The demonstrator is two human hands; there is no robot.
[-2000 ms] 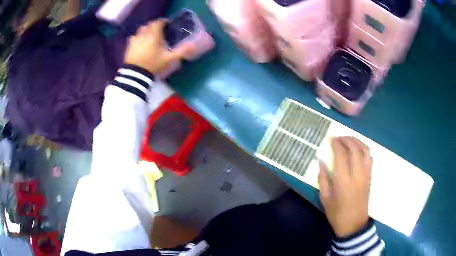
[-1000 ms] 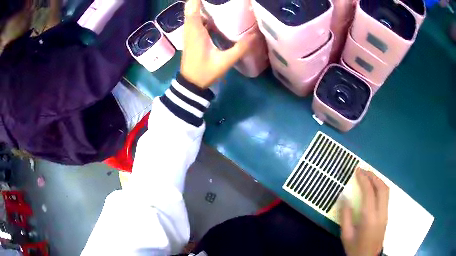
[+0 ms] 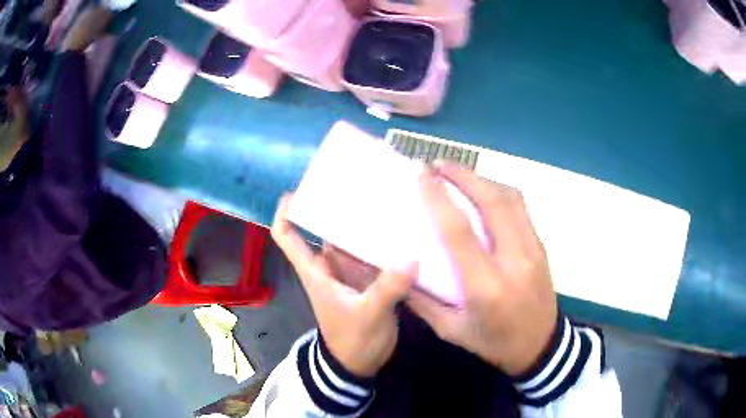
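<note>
A pink housing (image 3: 368, 192) is held between both my hands above the table's front edge. Its flat face looks plain and nearly white in the glare. My left hand (image 3: 343, 302) grips its lower left side from beneath. My right hand (image 3: 495, 277) lies over its right end, fingers on the face; whether a strip is between the fingers cannot be told. The strip sheet (image 3: 605, 229) lies on the table behind my right hand, its rows of black bars (image 3: 433, 151) partly hidden by the housing and hand.
Stacked pink housings (image 3: 307, 41) stand at the back, one with a small white tag (image 3: 379, 111). More housings (image 3: 143, 121) stand at left and upper right. A person in dark clothing (image 3: 74, 237) is at left. A red stool (image 3: 262, 261) and yellow scrap (image 3: 222, 343) are on the floor.
My left hand has come back from the far housings to in front of me, where a housing is now held. My right hand has left the sheet and is on the housing. The view has shifted.
</note>
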